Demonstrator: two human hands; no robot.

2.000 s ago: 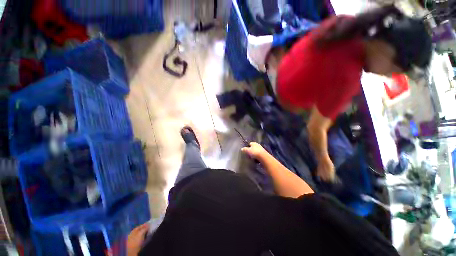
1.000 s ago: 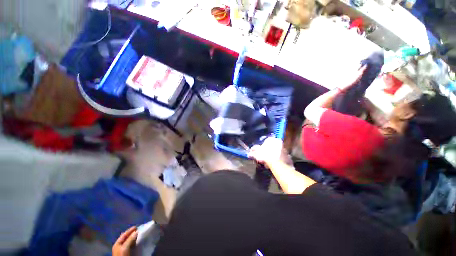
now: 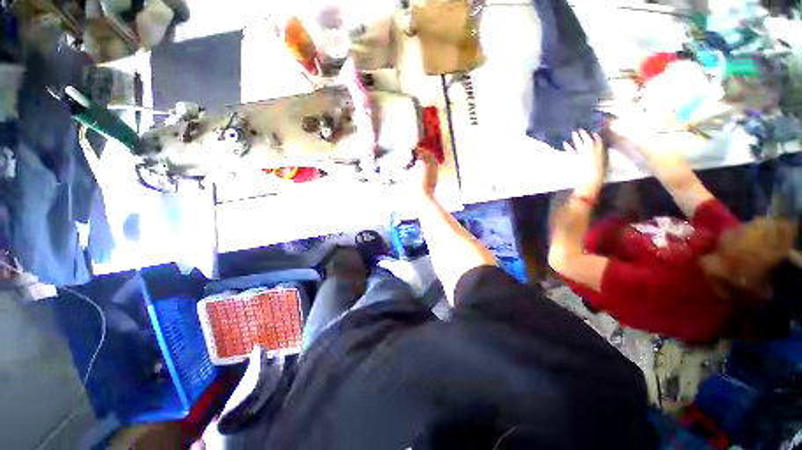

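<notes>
My right hand (image 3: 426, 174) is over the white table (image 3: 506, 180), at the right end of a beige sewing machine (image 3: 281, 123). Its fingertips are at a small red thing (image 3: 430, 134); blur hides whether they hold it or anything else. Of my left hand (image 3: 199, 445) only a small blurred bit shows at the bottom edge, and its fingers cannot be made out. A white and black thing (image 3: 242, 391) lies just above it, too blurred to name.
A person in a red shirt (image 3: 651, 272) works at the right with both hands at dark blue-grey fabric (image 3: 563, 75). A red-and-white latticed seat or box top (image 3: 252, 324) and a blue crate (image 3: 183, 343) are at lower left. Blue-grey fabric (image 3: 40, 193) hangs at left.
The view has turned to the table and sewing machine. My right hand has moved from over a blue basket to the tabletop. My left hand is now almost out of the picture.
</notes>
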